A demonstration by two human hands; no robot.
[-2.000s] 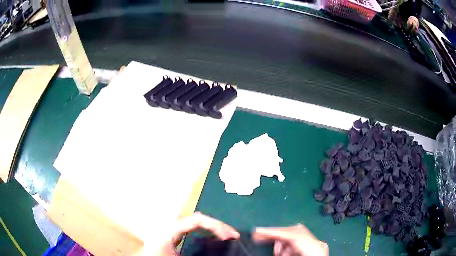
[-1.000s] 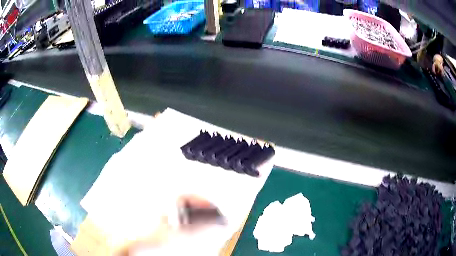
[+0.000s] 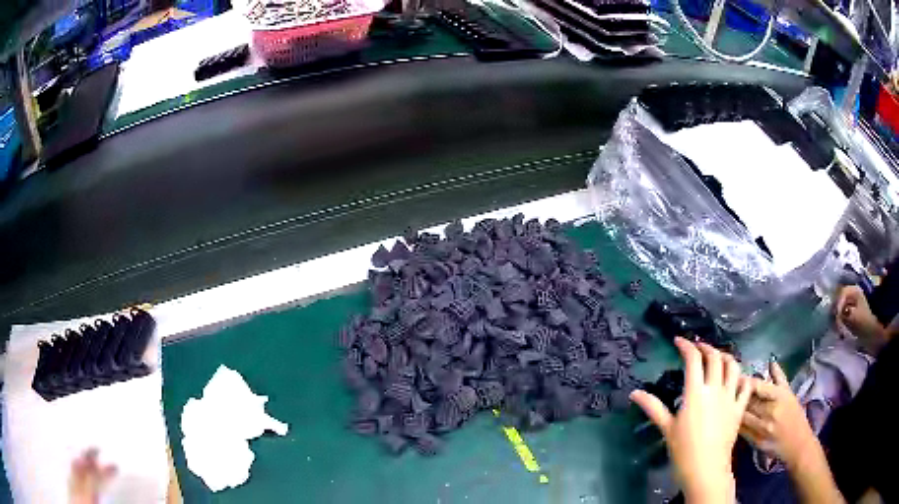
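Note:
Black housings (image 3: pixel 96 351) lie in a slanted row on the white sheet (image 3: pixel 89 433) at the far left. My left hand (image 3: pixel 91 477) shows only as blurred fingers over the sheet's lower part; whether it holds anything cannot be told. My right hand (image 3: pixel 702 418) is at the lower right with its fingers apart, over loose black housings (image 3: pixel 680 320) that it partly hides; nothing shows held in it. A big heap of dark grey ribbed pads (image 3: pixel 483 325) lies left of it.
A crumpled white piece (image 3: pixel 225 428) lies between sheet and heap. Another person's hand (image 3: pixel 779 418) is close beside my right hand, with a second hand (image 3: pixel 858 313) farther right. A clear plastic bag (image 3: pixel 680 226) stands behind them. The black belt (image 3: pixel 296 157) and pink basket (image 3: pixel 313 41) are beyond.
The view has swung right. The dark piece seen in my hand over the sheet one second ago no longer shows. My right hand now appears at the loose housings.

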